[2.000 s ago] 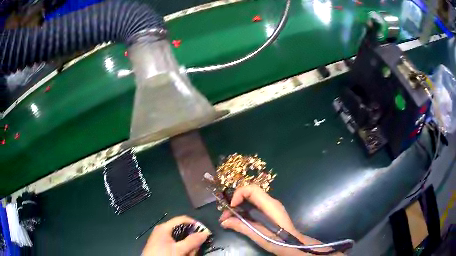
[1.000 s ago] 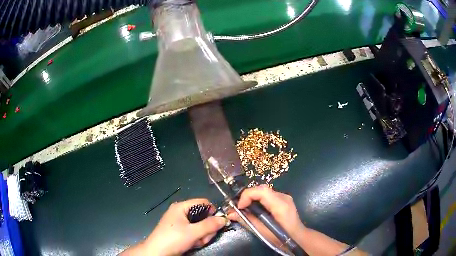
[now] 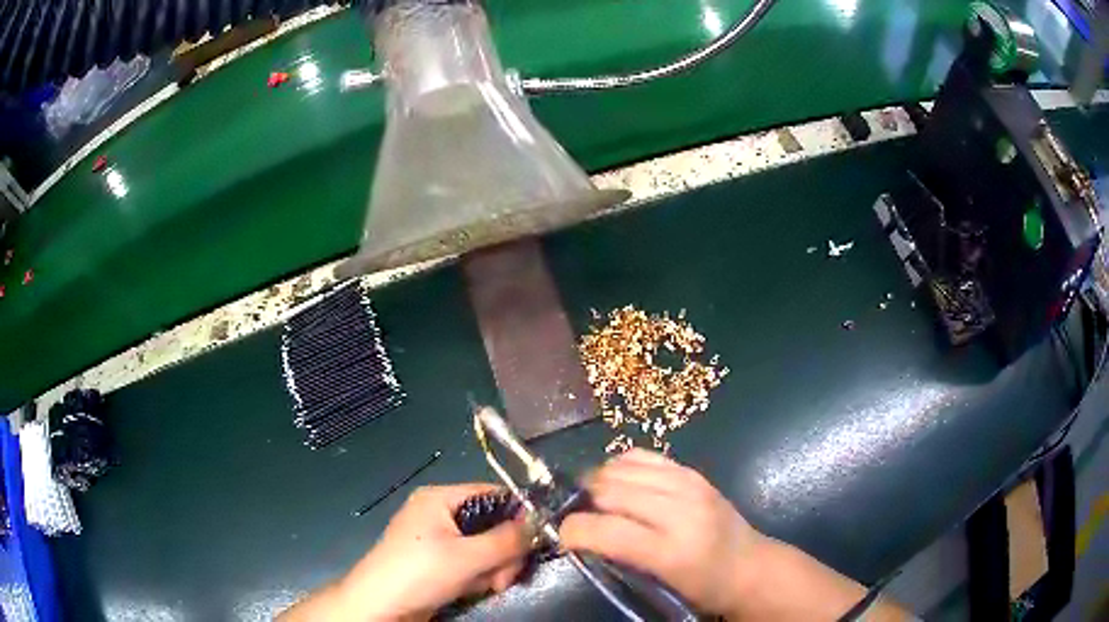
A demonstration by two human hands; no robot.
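Observation:
My left hand (image 3: 444, 547) holds a bunch of short black wires (image 3: 484, 513) near the bottom centre. My right hand (image 3: 657, 522) is closed around the soldering iron (image 3: 513, 452), whose metal tip points up and left, with a thin pale tube beside it. The two hands are close together and the fingertips overlap in view, so what lies between them is hidden. A heap of small gold-coloured contacts (image 3: 645, 365) lies right of the flat brown plate (image 3: 529, 346). A neat row of black wires (image 3: 341, 365) lies left of the plate. One loose black wire (image 3: 399, 482) lies below the row.
A cloudy fume hood (image 3: 468, 158) stands above the plate. A black solder feeder (image 3: 997, 219) stands at the right. Black and white wire bundles (image 3: 49, 486) lie at the far left. The green conveyor belt (image 3: 219, 207) with small red parts runs behind the pale edge strip.
Over the last second, my right hand has moved in against my left fingertips, and the iron's tip has shifted left and slightly down off the plate. The red parts on the belt have moved left.

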